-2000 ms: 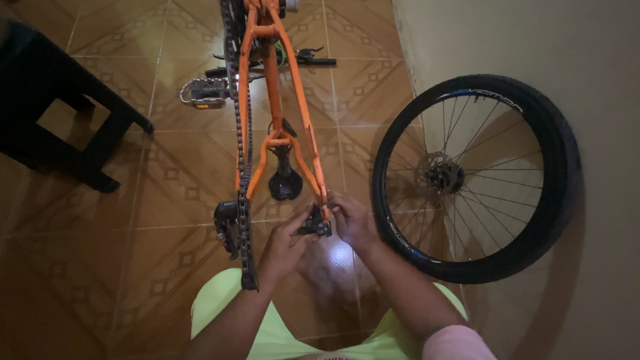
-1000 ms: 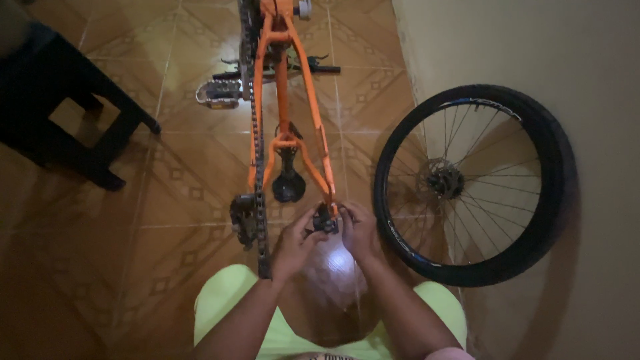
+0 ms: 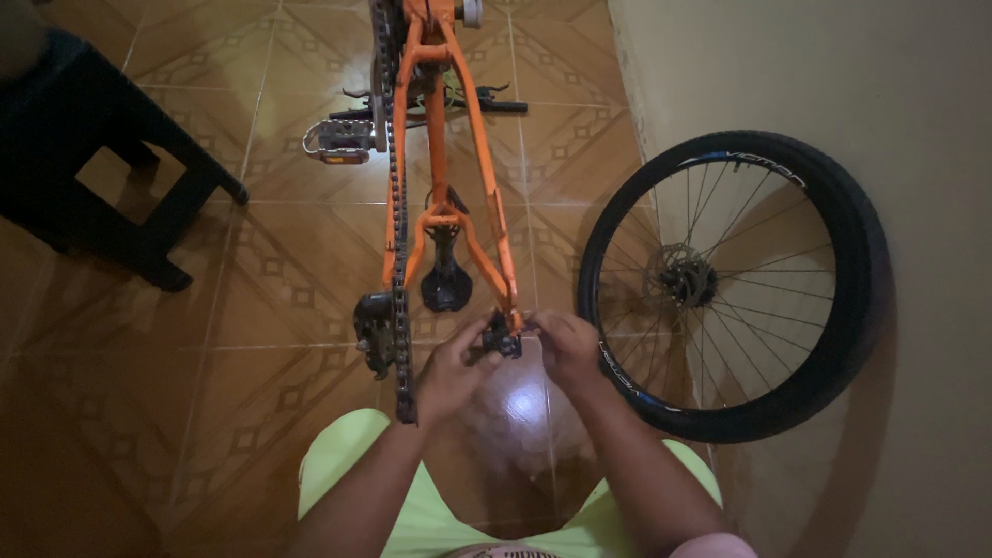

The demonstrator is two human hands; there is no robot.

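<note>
An orange bicycle frame (image 3: 482, 147) stands upside down in front of me, its rear end toward me. My left hand (image 3: 457, 372) grips a black disc brake caliper (image 3: 504, 341) at the right rear dropout, thumb and fingers on its left side. At the outer right side of that dropout, my right hand (image 3: 570, 345) pinches something small and thin with its fingertips; what it is cannot be made out. The chain (image 3: 400, 232) runs down the left side of the frame, beside the black rear derailleur (image 3: 375, 333). Below the frame the black saddle (image 3: 446, 287) shows.
A wheel with disc rotor and black tire (image 3: 860, 240) leans on the wall (image 3: 914, 93) at the right. A dark plastic stool (image 3: 116, 194) stands at the left. A pedal (image 3: 345, 139) sticks out left of the frame, and the handlebar (image 3: 504, 107) lies low by the tiled floor (image 3: 302, 271).
Both hands stay at the right dropout. Since the earliest frame, my left hand's fingers have shifted around the caliper. The view has moved slightly.
</note>
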